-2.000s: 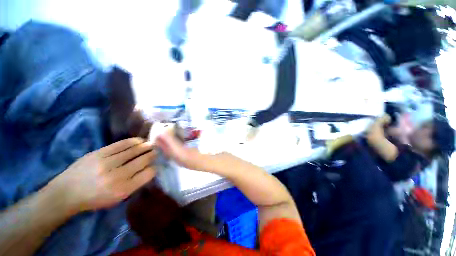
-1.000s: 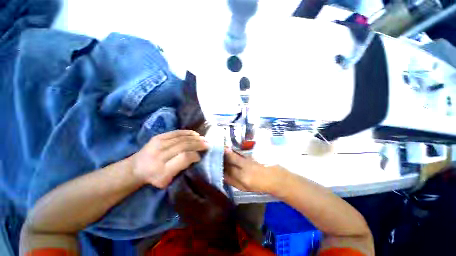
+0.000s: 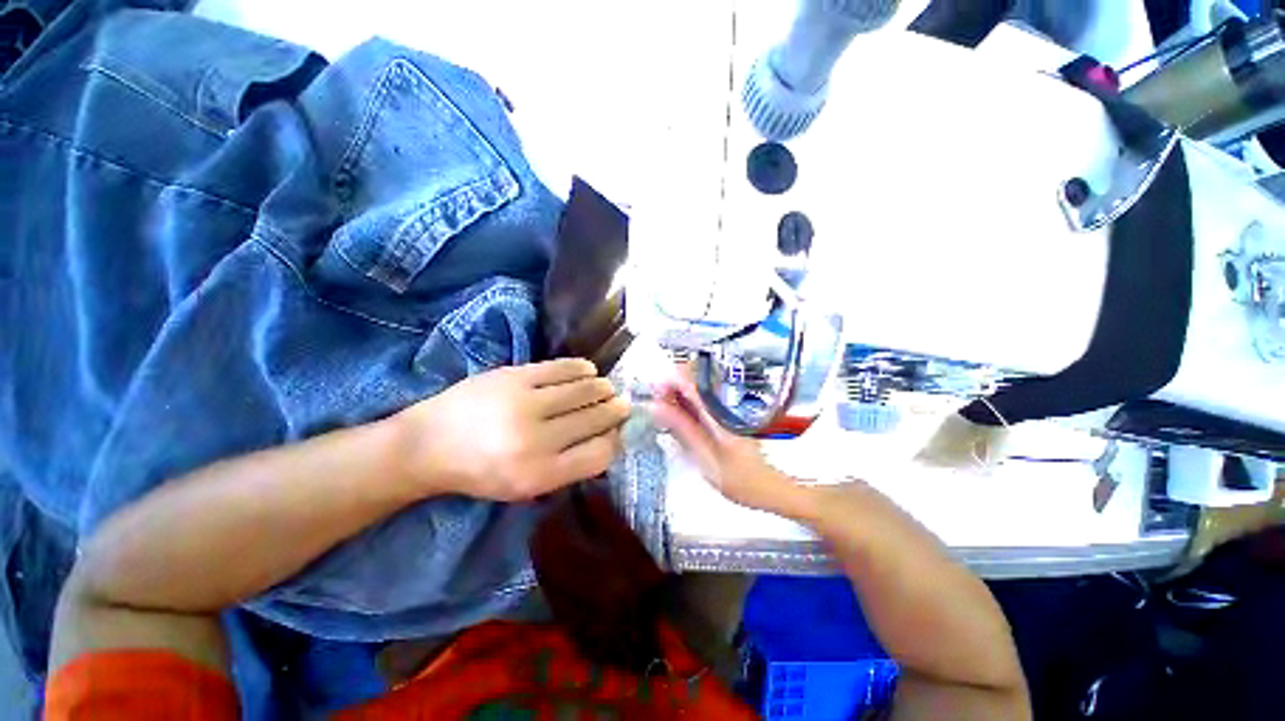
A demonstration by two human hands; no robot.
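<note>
A blue denim garment [image 3: 183,310] with stitched patch pockets lies on the left of the table and drapes over the front. A dark brown strip [image 3: 581,268] shows beside the needle area and again below my hands, hanging towards my lap. My left hand [image 3: 529,434] lies on the garment edge, fingertips together at the strip. My right hand [image 3: 719,448] holds the denim band [image 3: 641,500] just in front of the needle area. The white sewing machine [image 3: 930,211] has a curved metal guard [image 3: 789,380] with a red lower end. The needle is hidden.
A black cloth strip [image 3: 1149,282] hangs across the machine head. A grey ribbed post [image 3: 782,92] stands above it. The table's front edge [image 3: 916,561] runs below my right forearm. A blue crate [image 3: 817,662] is under the table. Another person's hand [image 3: 1240,524] shows at the far right.
The view has shifted left and sharpened since the earlier frames. My left hand has flattened over the garment edge, and my right fingers have moved up nearer the needle area.
</note>
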